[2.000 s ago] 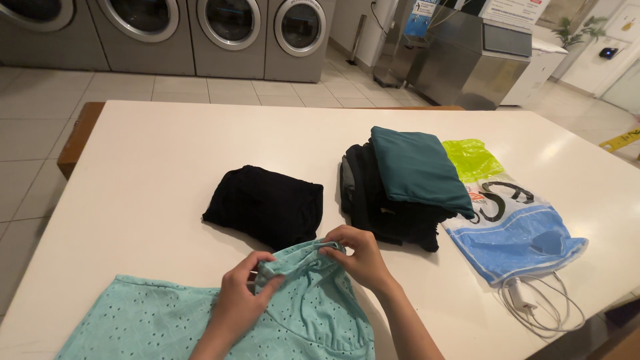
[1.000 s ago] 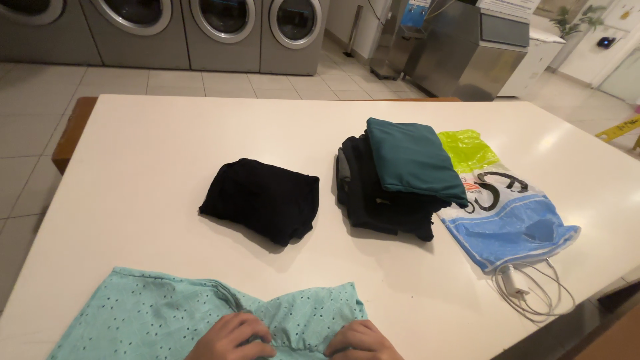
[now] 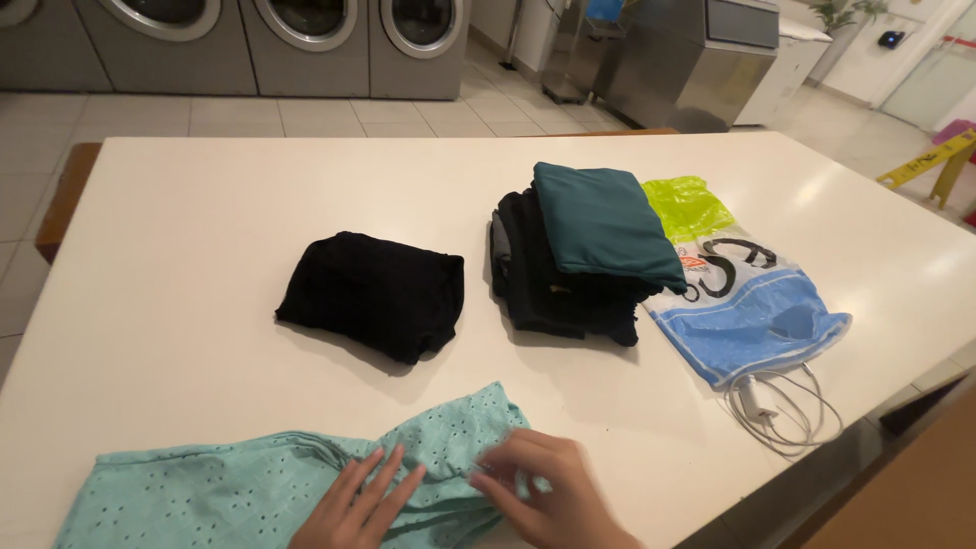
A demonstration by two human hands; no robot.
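Note:
A mint-green eyelet garment (image 3: 206, 488) lies across the near part of the white table. My left hand (image 3: 358, 496) rests flat on its gathered middle, fingers spread. At the garment's right part is my right hand (image 3: 541, 480), blurred, with thumb and fingers curled; whether it pinches the cloth cannot be told. Beyond them lies a folded black garment (image 3: 374, 293). To its right stands a stack of folded dark clothes (image 3: 534, 274), topped by a folded teal garment (image 3: 606, 221).
A green, white and blue plastic bag (image 3: 747, 297) lies right of the stack. Near it is a white charger with a coiled cable (image 3: 762, 408). Beyond the white table (image 3: 191, 191) stand front-loading machines (image 3: 305, 46). A brown surface (image 3: 907, 473) is at the lower right.
Two seconds ago both hands held a gathered edge of the mint garment up near the black one. That part now lies lower on the table, with my left hand flat on it.

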